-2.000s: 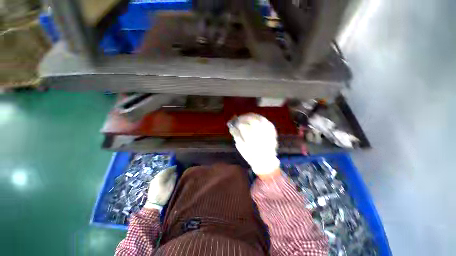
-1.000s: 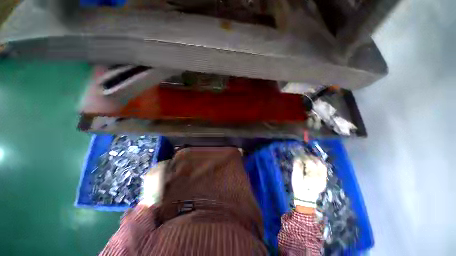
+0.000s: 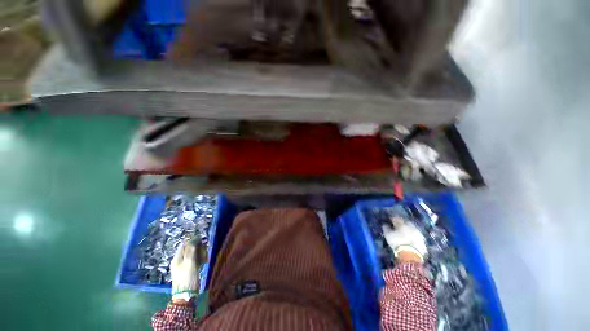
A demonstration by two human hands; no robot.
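My left hand [image 3: 185,266], in a white knit glove, is over the right side of the left blue crate [image 3: 129,258], its fingertips at the heap of small silver-grey metal parts [image 3: 167,234]. My right hand [image 3: 405,236], also in a white glove, reaches into the right blue crate [image 3: 475,249], fingers down on its heap of grey metal parts [image 3: 451,278]. Both hands are blurred, and I cannot tell whether either one holds a part.
The red-brown press table [image 3: 284,157] lies ahead under the thick grey press frame [image 3: 259,97]. A slotted grey bracket [image 3: 165,134] is at its left. Crumpled white rags [image 3: 424,155], a dark round cup [image 3: 393,146] and a red handle [image 3: 397,187] are at its right end.
My right hand moved from the table to the right crate, and now lies slightly farther forward in it. My left hand moved left from beside the apron onto the left crate's parts. The view shifted too.
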